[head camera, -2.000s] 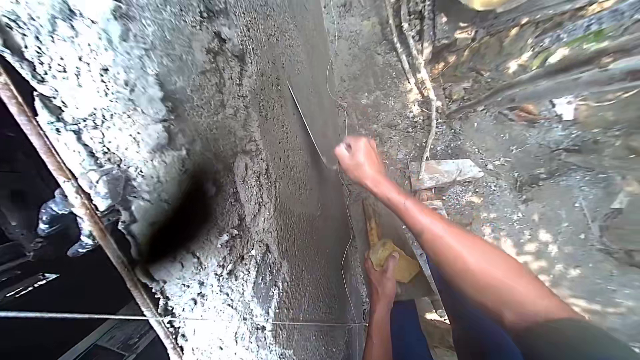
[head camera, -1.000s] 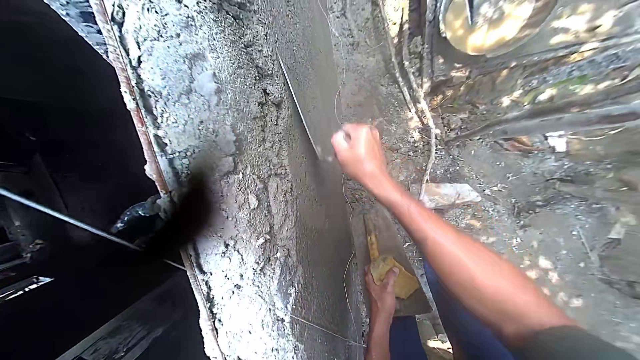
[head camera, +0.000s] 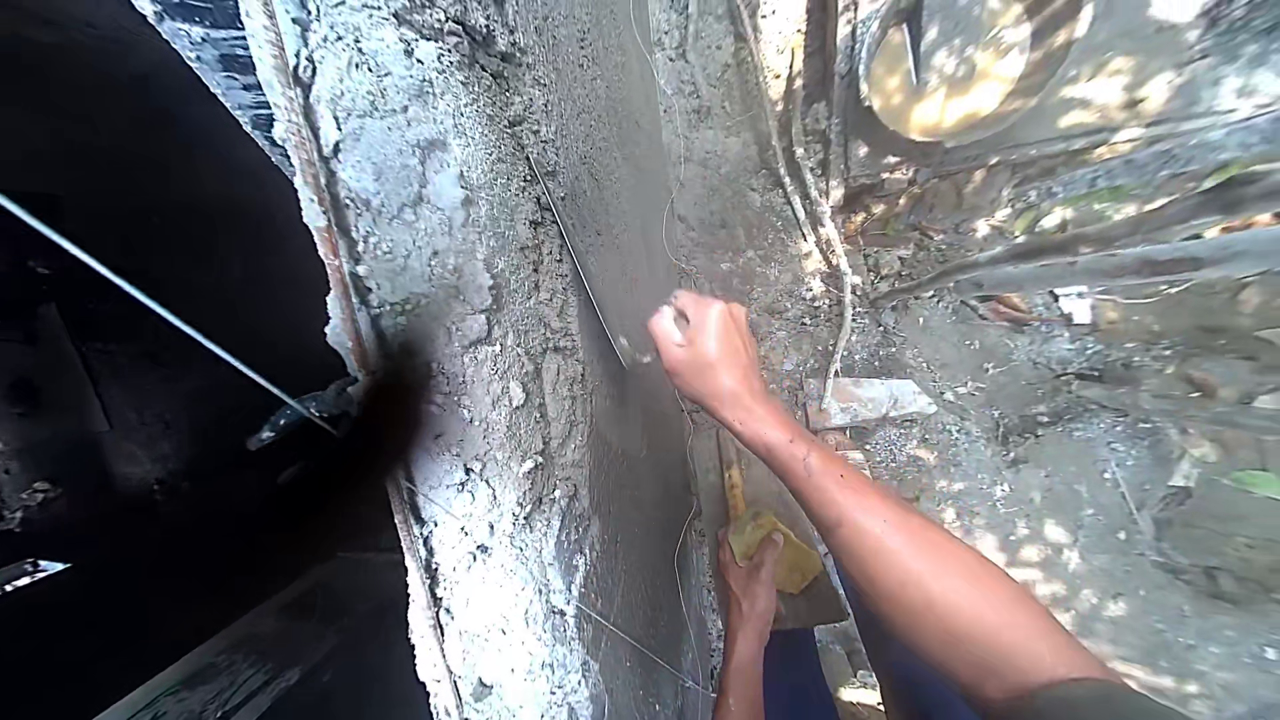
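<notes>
My right hand (head camera: 705, 350) is closed on the handle of a plastering trowel (head camera: 578, 262), whose thin blade is seen edge-on against the wet grey mortar face (head camera: 635, 480) of a wall. Lower down, my left hand (head camera: 750, 585) grips a yellow sponge or foam block (head camera: 785, 555), its thumb across the front. Beside the block is a yellowish handle (head camera: 735, 490), lying over a flat grey board (head camera: 815, 605); which of these the hand also supports is hard to tell.
Rough mortar (head camera: 430, 200) edges the wall beside a dark opening at left, crossed by a taut line (head camera: 160, 310). Thin string (head camera: 678, 190) hangs along the wall. At right are roots (head camera: 1080, 265), a broken brick (head camera: 880, 400) and a round basin (head camera: 950, 130) holding a pointed tool.
The view has shifted, bringing more of the dark opening and the round basin into sight. Both hands keep their holds, and the trowel stays against the mortar.
</notes>
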